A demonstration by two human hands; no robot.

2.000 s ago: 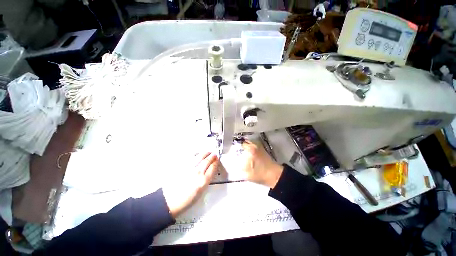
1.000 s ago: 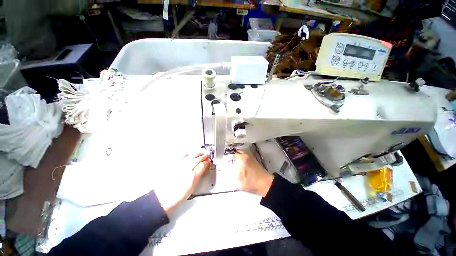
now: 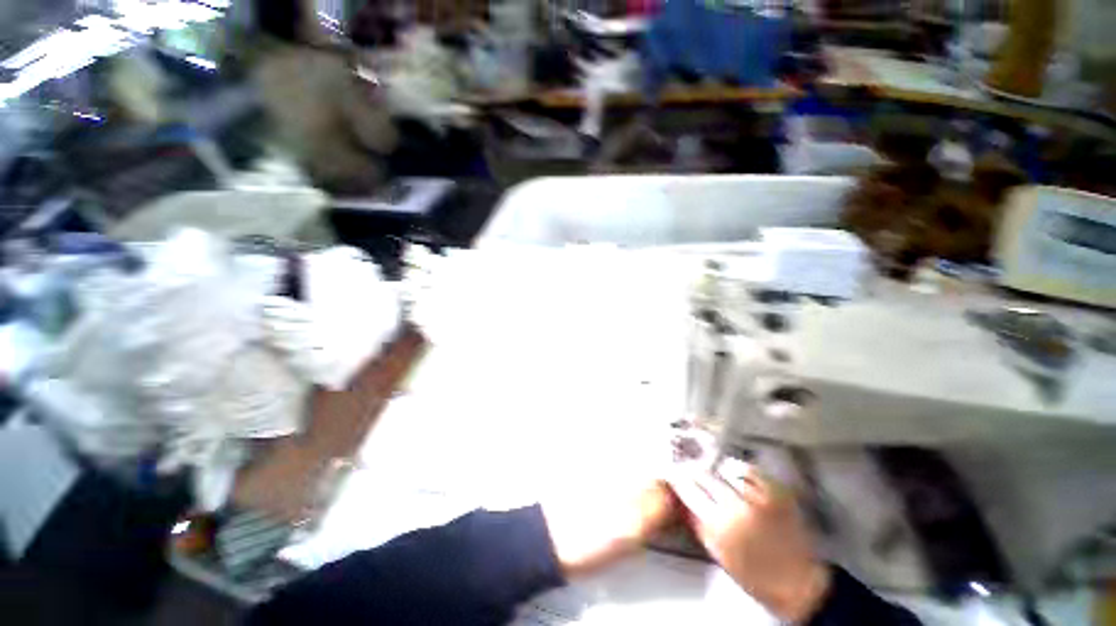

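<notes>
The cream-white sewing machine (image 3: 930, 355) stands at the right, blurred. My left hand (image 3: 630, 520) lies on the white table (image 3: 514, 404) in front of the needle area, partly washed out by glare. My right hand (image 3: 759, 526) is beside it, just right of and below the presser foot (image 3: 695, 443), fingers pointing to the needle area. The hands nearly touch. Any white fabric under them merges with the bright table, so I cannot tell what either hand holds.
White bundled pieces (image 3: 184, 355) are heaped at the left on a brown surface (image 3: 331, 428). A white bin (image 3: 661, 210) stands behind the machine. A dark phone (image 3: 936, 514) lies under the arm. The control panel (image 3: 1062, 245) is at right. A blurred person (image 3: 324, 110) is at the back left.
The view has swung to the left and is blurred, so the machine sits further right. My hands are closer together, with the left hand nearer the right one in front of the presser foot.
</notes>
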